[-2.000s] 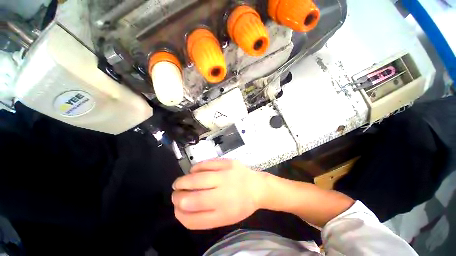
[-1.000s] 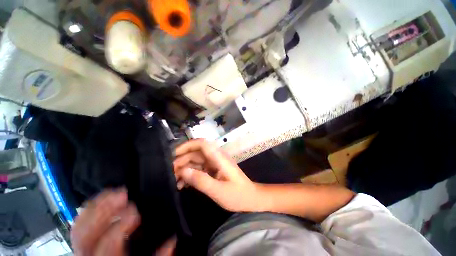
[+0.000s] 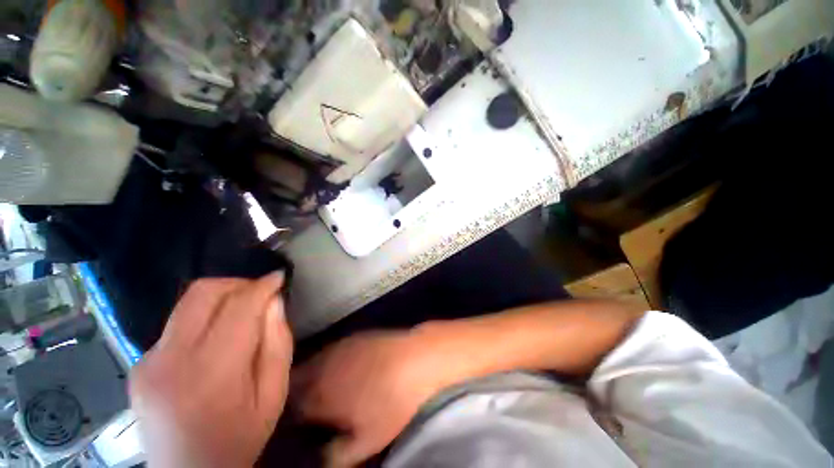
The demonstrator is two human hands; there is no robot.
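Note:
Black knit fabric (image 3: 174,239) lies under the machine head and down over my lap. My left hand (image 3: 224,366) pinches the fabric's edge between thumb and fingers, just in front of the shiny presser foot (image 3: 263,219). My right hand (image 3: 361,388) is beside it on the right, lower down, at the dark fabric; its fingertips are blurred and partly hidden, so its grip cannot be told. The white cloth plate (image 3: 366,224) of the overlock machine is bare beside the foot.
The machine head (image 3: 69,151) and a cream tension knob (image 3: 71,55) are at upper left. A cream plate (image 3: 347,96) sits above the cloth plate. A black heap (image 3: 768,201) and wooden boards (image 3: 668,233) are at right. A blue table edge (image 3: 108,311) shows at left.
The view has moved closer to the machine bed. My left hand has come up to the fabric edge near the foot. My right hand has moved down, away from the foot.

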